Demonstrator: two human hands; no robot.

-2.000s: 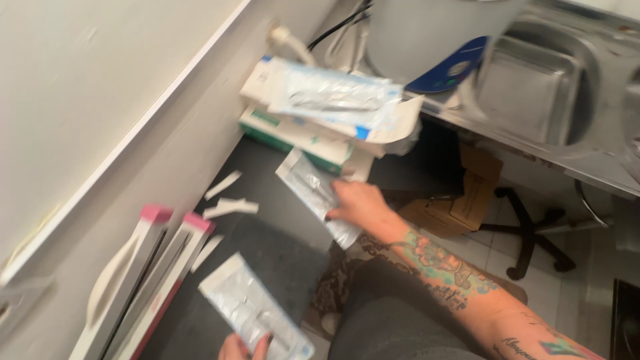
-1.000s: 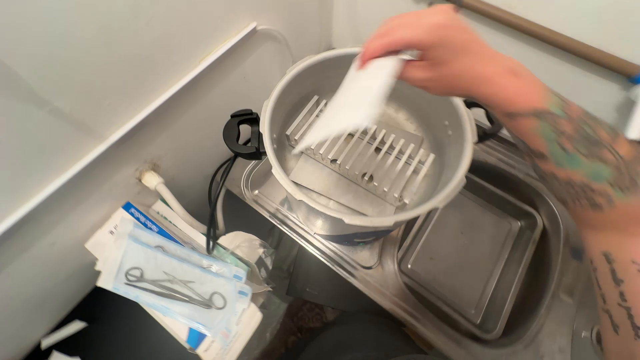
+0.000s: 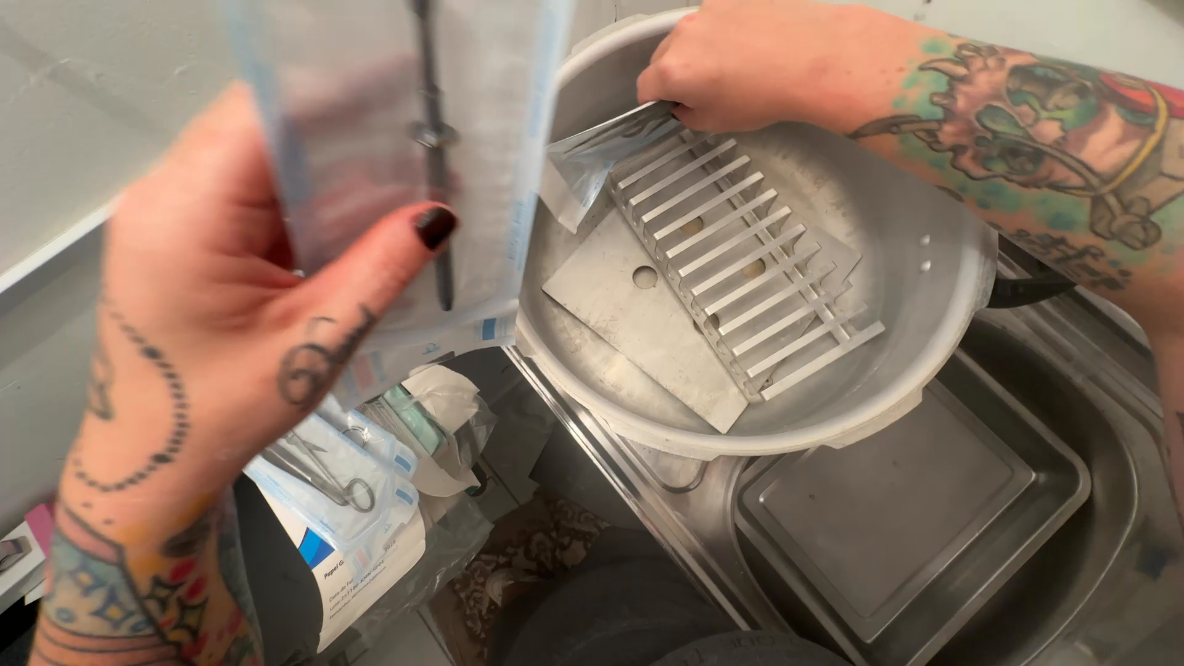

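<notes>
My left hand (image 3: 240, 250) holds up a clear-fronted sterilization pouch (image 3: 370, 166) with a slim dark metal instrument inside, close to the camera and partly blurred. Inside the large round metal pot (image 3: 610, 407), my right hand (image 3: 712, 74) grips the upper end of another pouch (image 3: 601, 157), at the far left end of a slatted metal rack (image 3: 740, 259). The rack stands on a flat metal plate (image 3: 647, 314) with holes. What the right-hand pouch contains cannot be made out. Its fingertips are partly hidden.
A steel sink (image 3: 1110, 518) with a rectangular metal tray (image 3: 888, 499) in it lies at the right. Pouched scissors-like instruments (image 3: 324, 472) rest on a printed paper package (image 3: 370, 583) at the lower left. The pot's black handle (image 3: 1031, 289) juts out over the sink side.
My right hand has lowered its pouch from above the pot to the rack. My left hand, out of view a second ago, has come up with a pouch.
</notes>
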